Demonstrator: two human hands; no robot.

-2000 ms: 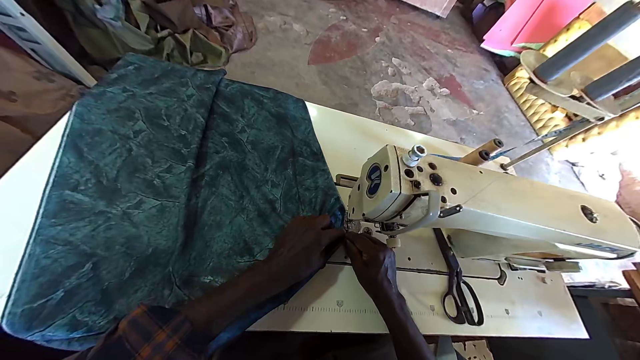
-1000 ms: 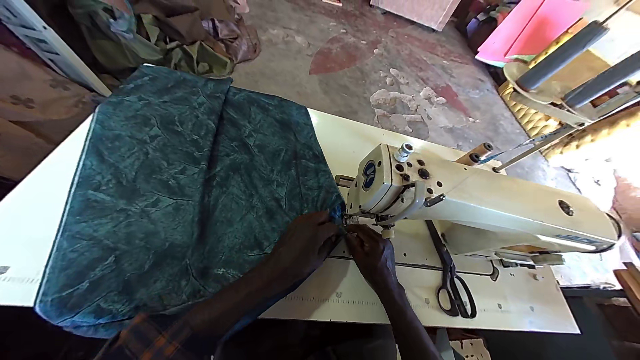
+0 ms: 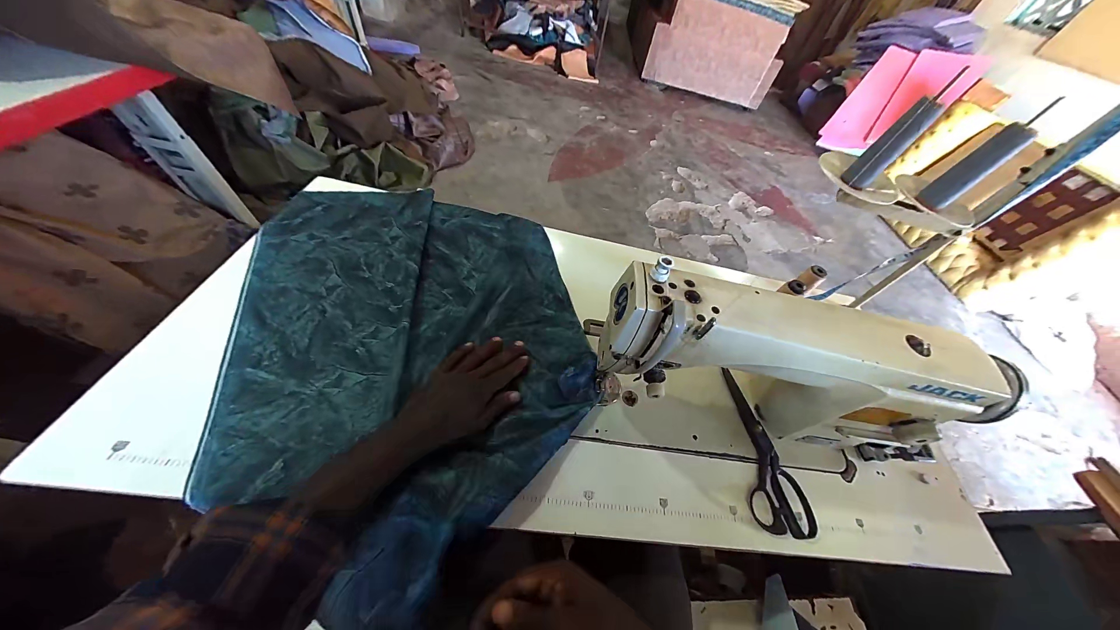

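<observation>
A dark green, crinkled fabric (image 3: 332, 306) covers the left part of the sewing machine table (image 3: 630, 516) and hangs over its front edge. My left hand (image 3: 472, 385) lies palm down on the fabric with its fingers a little apart, gripping nothing. The fabric's right corner is at the needle area of the Jack sewing machine (image 3: 787, 341). Below the table's front edge is my right hand (image 3: 556, 599), partly cut off by the frame; whether it holds anything does not show. Black-handled scissors (image 3: 770, 472) rest on the table in front of the machine's arm.
Thread spools (image 3: 805, 280) stand behind the machine, near a thread stand with dark rods (image 3: 980, 166). Heaped cloth (image 3: 350, 122) lies beyond the table at the back left. Pink sheets (image 3: 901, 96) and yellow tufted upholstery (image 3: 1024, 236) are at the right.
Both hands were together at the needle area. The left hand has moved left onto the fabric, and the right has dropped below the table's front edge. The view has tilted up.
</observation>
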